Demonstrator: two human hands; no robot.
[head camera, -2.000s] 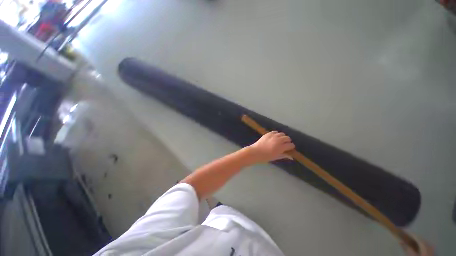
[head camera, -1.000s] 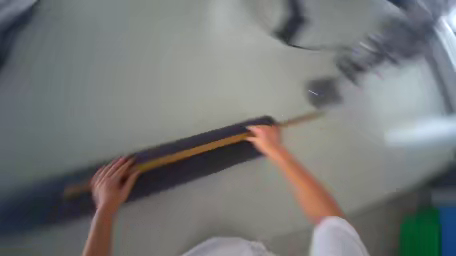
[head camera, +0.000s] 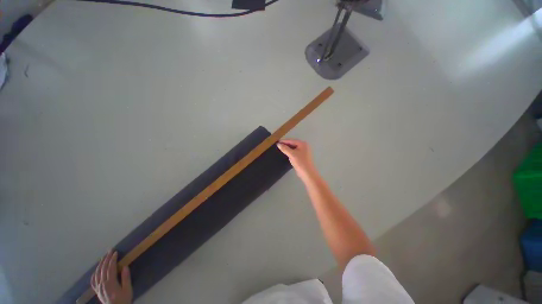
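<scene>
A dark fabric roll (head camera: 208, 222) lies slantwise on the pale table, from the lower left to the middle. A wooden measuring stick (head camera: 202, 196) lies along its top and sticks out past the roll's upper right end. My left hand (head camera: 112, 280) lies over the stick and the roll at the lower left, fingers spread, pressing on them. My right hand (head camera: 295, 153) is at the roll's upper right end, beside the stick, its fingertips pinched together at the stick's edge. Whether anything small is between these fingertips cannot be seen.
The grey base plate (head camera: 336, 53) of a cutting machine stands beyond the stick's far end, its upper part cut off by the frame. A black cord (head camera: 208, 14) runs along the table's top edge. A green bin (head camera: 530, 181) and a blue bin (head camera: 533, 240) stand on the floor at right.
The view has turned and moved, and the roll and stick now slant more steeply. My right hand has gone from lying over the stick to pinching at its edge by the roll's end.
</scene>
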